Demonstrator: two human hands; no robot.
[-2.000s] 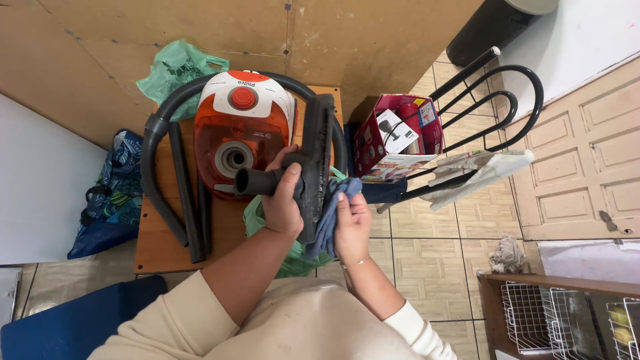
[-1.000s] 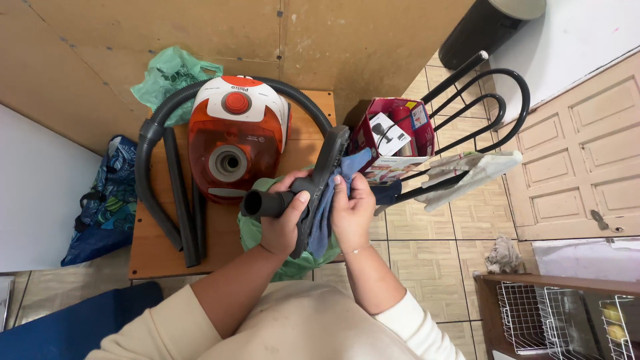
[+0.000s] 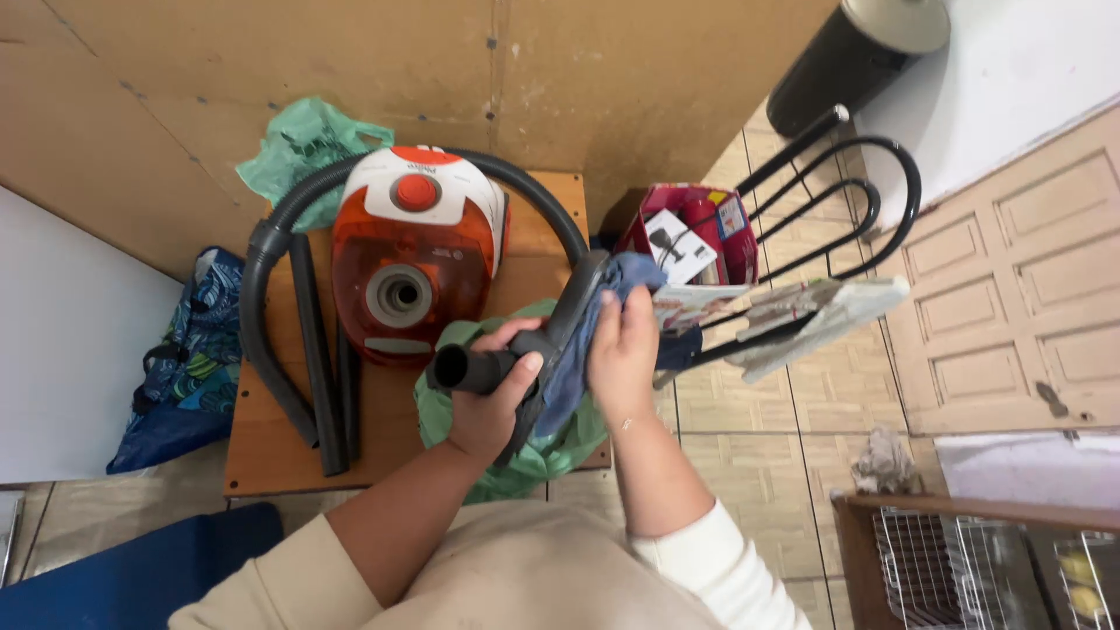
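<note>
My left hand point(image 3: 490, 402) grips a black vacuum cleaner floor nozzle point(image 3: 569, 306) at its neck, the round tube opening facing me and to the left. A blue cloth point(image 3: 569, 376) lies against the far-right face of the nozzle, pressed there by my right hand point(image 3: 623, 354). Left of my hands, a red and white canister vacuum cleaner point(image 3: 416, 254) rests on a wooden board surface. Its black corrugated hose point(image 3: 254, 306) curves around it, and black extension tubes point(image 3: 317, 367) lie beside it. A green plastic bag point(image 3: 551, 455) is partly hidden under the nozzle.
Another green bag point(image 3: 306, 149) lies behind the vacuum. To the right stand a red box point(image 3: 652, 206) of items and a black tubular metal frame point(image 3: 910, 192). A patterned blue bag point(image 3: 192, 350) is at the left, a brown shelf point(image 3: 853, 542) with wire baskets at the lower right.
The nozzle has turned in my left hand from nearly upright to a slant. My right hand and the cloth have moved up along it.
</note>
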